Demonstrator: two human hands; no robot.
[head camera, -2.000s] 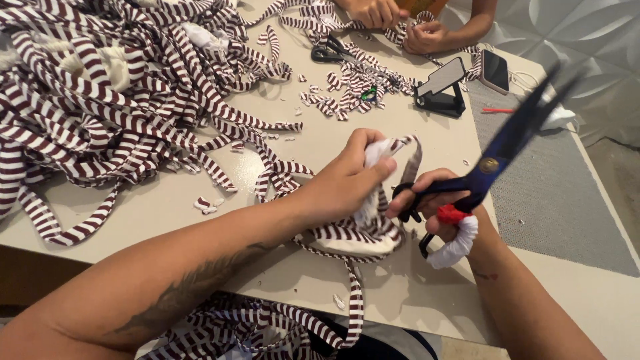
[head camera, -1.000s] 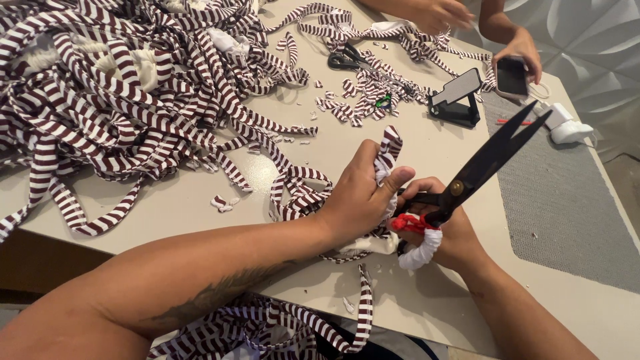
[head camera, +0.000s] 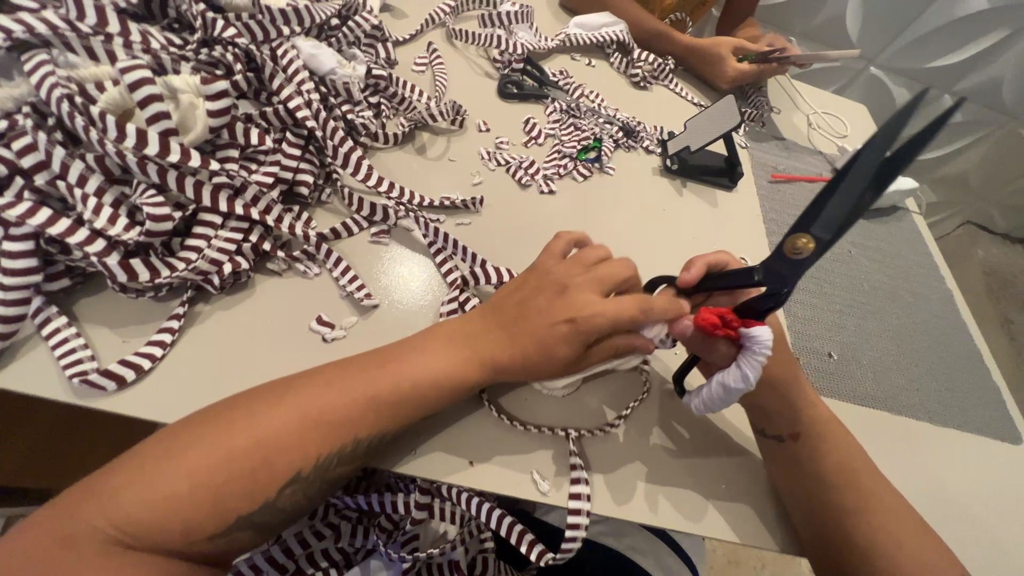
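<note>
My left hand (head camera: 580, 308) pinches white and striped fabric, most of it hidden under the fingers. Close beside it, my right hand (head camera: 716, 320) holds large black scissors (head camera: 800, 244) by the handles, blades pointing up and right and slightly apart. One handle is wrapped in white cloth (head camera: 740, 372) with a red cloth knot (head camera: 720, 322). Below my left hand a narrow striped fabric loop (head camera: 560, 430) lies on the table, and a maroon-and-white striped strip (head camera: 578, 496) hangs over the front edge.
A big heap of striped strips (head camera: 160, 160) covers the left. Beyond my hands are scraps (head camera: 560, 144), black-handled scissors (head camera: 528, 86) and a black stand (head camera: 704, 152). Another person's hands (head camera: 732, 60) hold a flat thin object. A gray mesh mat (head camera: 872, 320) lies at right.
My left hand has turned palm down over the fabric; the upright strip end it held a second ago no longer shows. The other person's hands have lifted the phone off the table.
</note>
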